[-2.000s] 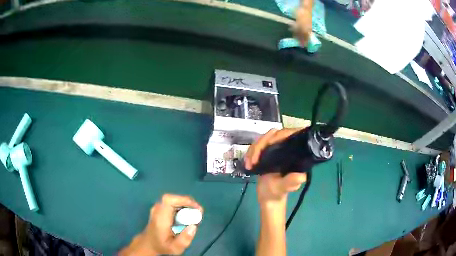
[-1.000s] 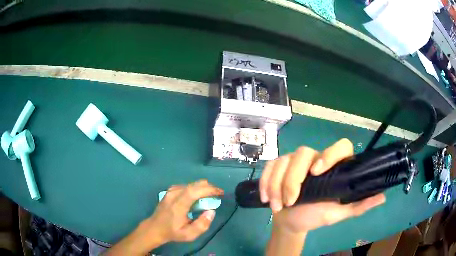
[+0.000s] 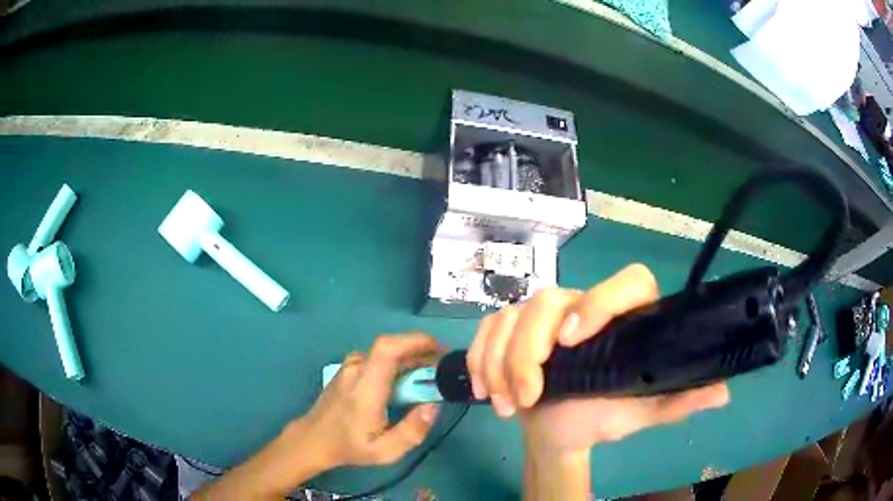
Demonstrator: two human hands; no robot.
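My right hand (image 3: 578, 362) is shut on a thick black electric screwdriver (image 3: 666, 342), held nearly level with its tip pointing left. A black cable loops up from its rear end. My left hand (image 3: 377, 406) is shut on a turquoise handheld fan (image 3: 419, 387), largely hidden by my fingers. The screwdriver's nose meets the fan at its right side; the bit is hidden. The screw feeder (image 3: 509, 210), a grey-white metal box with an open top, stands just beyond my hands.
Three turquoise fans lie at left, one alone (image 3: 223, 250) and two overlapping (image 3: 54, 294). A small dark tool (image 3: 811, 338) and small parts (image 3: 867, 352) lie at far right. Dark fans fill a carton at lower left. The conveyor (image 3: 294, 78) runs behind its pale edge strip (image 3: 294, 145).
The screwdriver has moved from the feeder down and left, and its nose now meets the fan. My left hand has moved right and up with the fan. The view has shifted.
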